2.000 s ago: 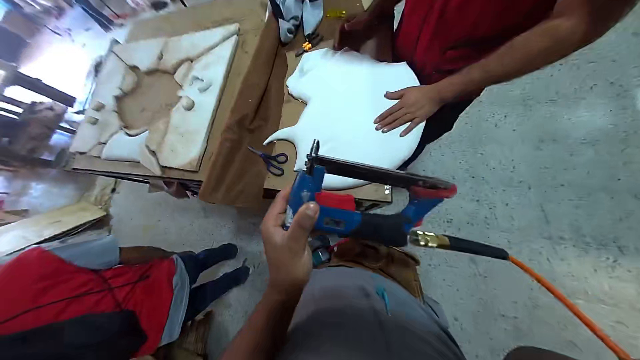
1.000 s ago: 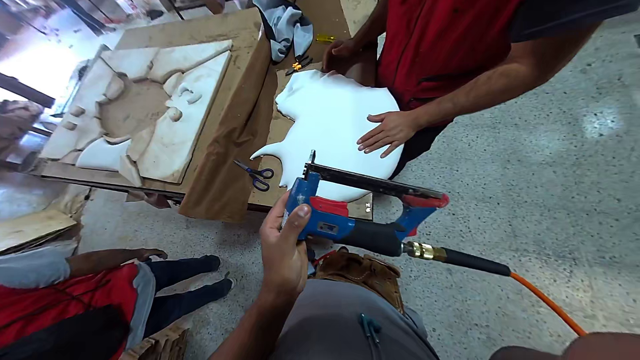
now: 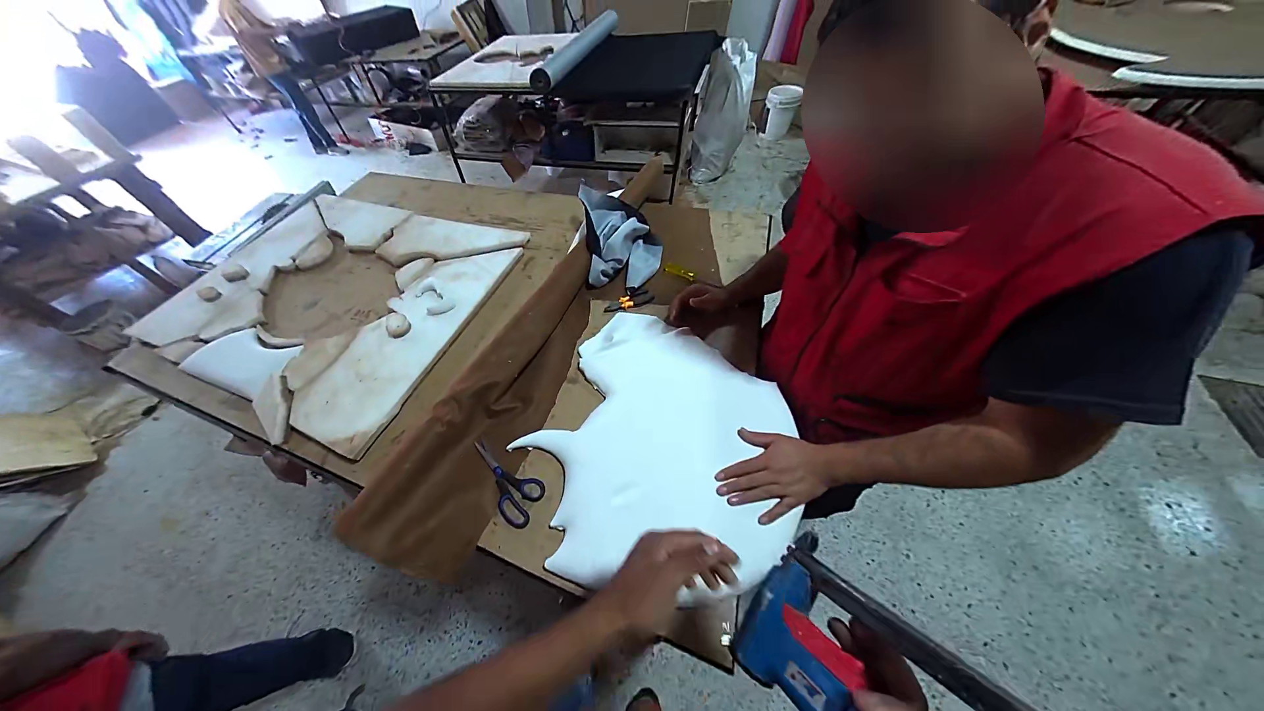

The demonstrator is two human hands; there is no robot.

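My left hand is over the near edge of a white foam-like cut-out shape, fingers bent and apart; whether it touches is unclear. At the lower right my right hand grips a blue and red pneumatic stapler, whose nose is beside the shape's near right edge. The shape lies on a brown board. A co-worker's hand rests flat on it, and the co-worker's other hand is at its far edge. Scissors with dark blue handles lie left of the shape.
A table at left holds pale cut pieces around an opening; brown paper hangs over its edge. Pliers, a yellow-handled tool and grey cloth lie beyond. A co-worker in a red vest stands right; another person's leg shows lower left.
The stapler was in my left hand; now my right hand holds it, lower and farther right. My left hand has let go and is over the white shape. The view has tilted up.
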